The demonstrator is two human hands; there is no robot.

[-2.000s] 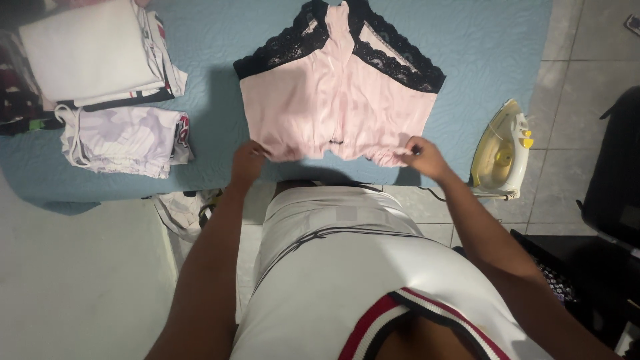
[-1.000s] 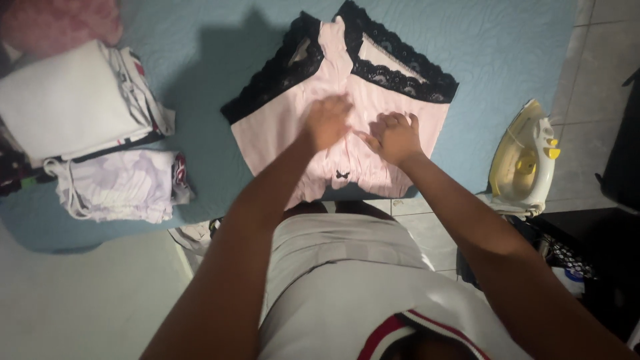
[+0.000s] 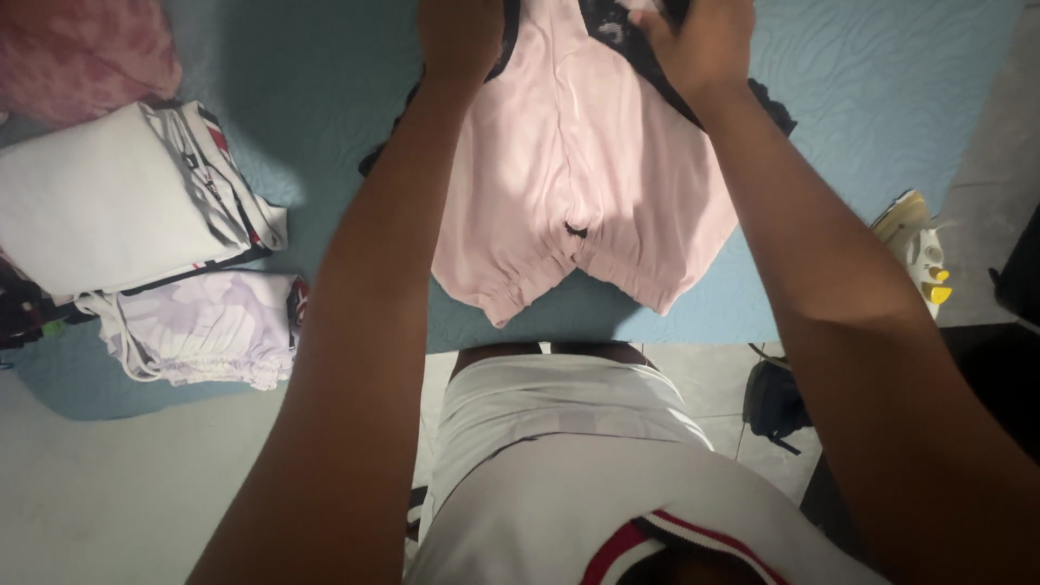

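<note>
Pink satin shorts (image 3: 585, 146) with black lace leg hems lie on the blue quilted cover, the gathered waistband and a small black bow toward my body. My left hand (image 3: 463, 36) is at the lace on the left leg, near the top edge of the view; its fingertips are cut off or hidden. My right hand (image 3: 703, 45) rests on the lace of the right leg with the thumb apart, the other fingers partly out of view. Whether either hand pinches the fabric is not visible.
Folded white clothing (image 3: 114, 203) is stacked at the left, with lilac patterned shorts (image 3: 211, 325) beside it and a pink-red cloth (image 3: 89, 57) behind. An iron with yellow controls (image 3: 926, 260) sits at the right edge of the blue cover (image 3: 877, 97). A dark bag (image 3: 776, 398) lies on the tiled floor.
Both hands have moved from the middle of the pink shorts out to the lace leg hems, away from my body. The waistband now bends into an inverted V. The view has shifted closer.
</note>
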